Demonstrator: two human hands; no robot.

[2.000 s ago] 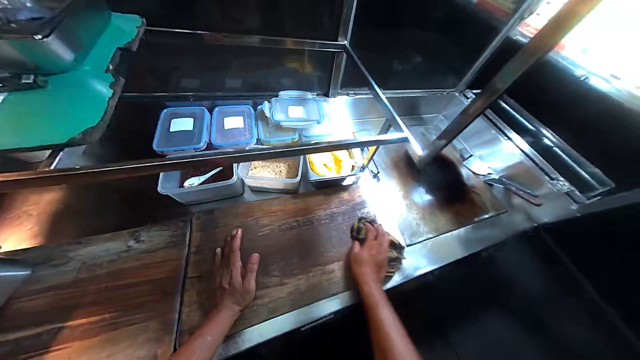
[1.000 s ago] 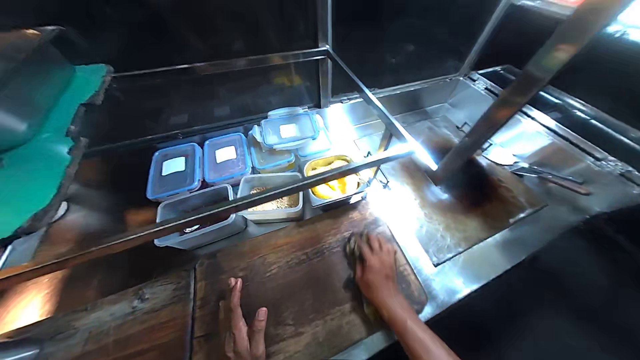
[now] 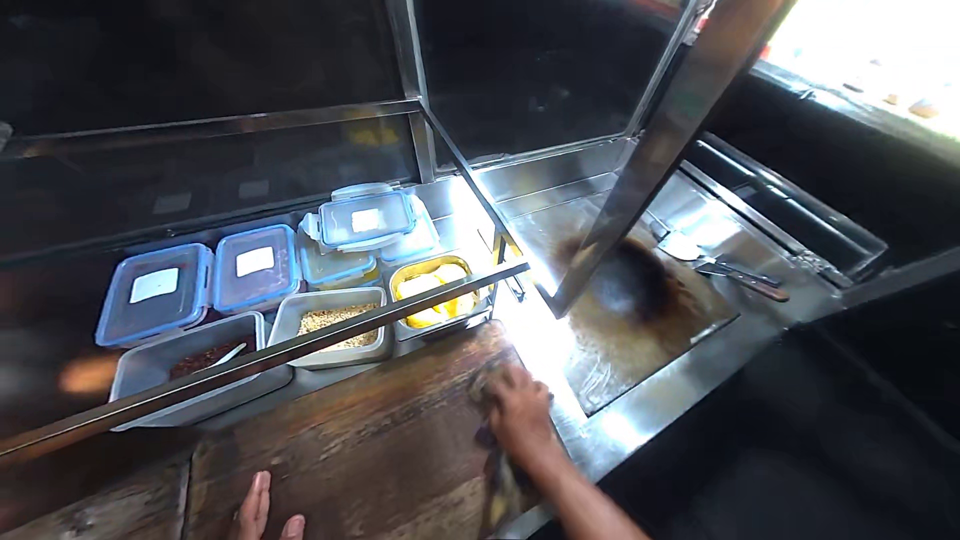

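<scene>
My right hand (image 3: pixel 517 409) is closed over a crumpled dark cloth (image 3: pixel 484 382), pressed on the wooden board (image 3: pixel 375 450) near its right edge. Part of the cloth seems to trail below the palm, blurred. My left hand (image 3: pixel 262 514) rests at the board's near left, cut off by the bottom of the view; only its fingers show, and they hold nothing. Behind the board stand a tub of dark red contents (image 3: pixel 202 360) with a white spoon (image 3: pixel 230 354), a tub of chopped grains or nuts (image 3: pixel 337 322) and a metal tin with yellow contents (image 3: pixel 431 289).
Several lidded plastic boxes (image 3: pixel 154 292) stand behind the tubs. A metal rail (image 3: pixel 262 360) crosses above them and meets a slanted post (image 3: pixel 645 172). To the right lies a browned flat griddle (image 3: pixel 637 307), with spatulas (image 3: pixel 739 277) on the steel beyond it.
My right hand has moved with the cloth toward the board's far right corner. The view has shifted, and less of my left hand shows.
</scene>
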